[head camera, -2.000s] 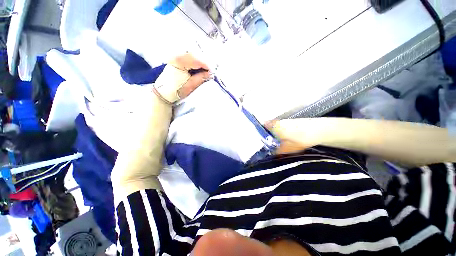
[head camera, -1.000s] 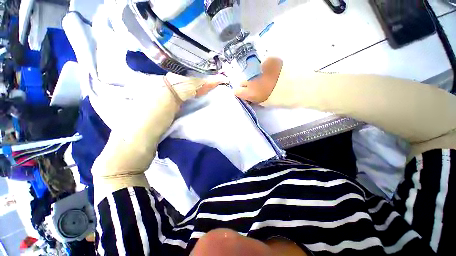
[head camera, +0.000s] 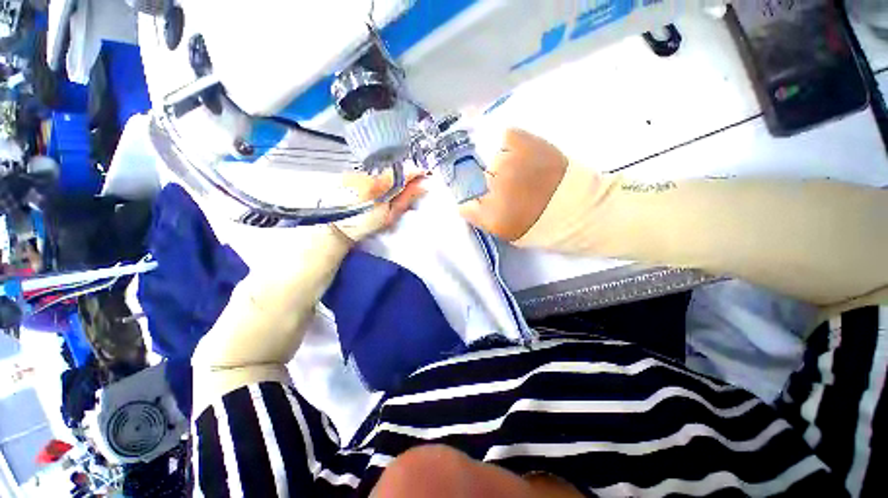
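Note:
Blue and white garment panels (head camera: 385, 302) run from the wearer's lap up to the machine, with a dark-edged raw seam along their right side. The white sewing machine (head camera: 458, 60) with its blue stripe covers the needle area. My left hand (head camera: 389, 202) lies on the cloth beneath the curved metal bar (head camera: 282, 216), partly hidden by it. My right hand (head camera: 511, 185) is at the cloth's right edge beside the ribbed grey knob (head camera: 377, 136) and small blue-grey part (head camera: 465, 180); its fingertips are hidden behind these parts.
A black smartphone (head camera: 800, 68) lies on the white table at the upper right, a cable beside it. The ruler strip (head camera: 613, 288) runs along the table's front edge. Grey-white cloth (head camera: 745, 331) hangs below it. A grey unit with a ringed disc (head camera: 136, 426) stands at the lower left.
The machine head fills more of the view and its lettering now shows. My right hand moved from the cloth's lower edge up to the needle area. My left hand is now partly covered by the metal bar.

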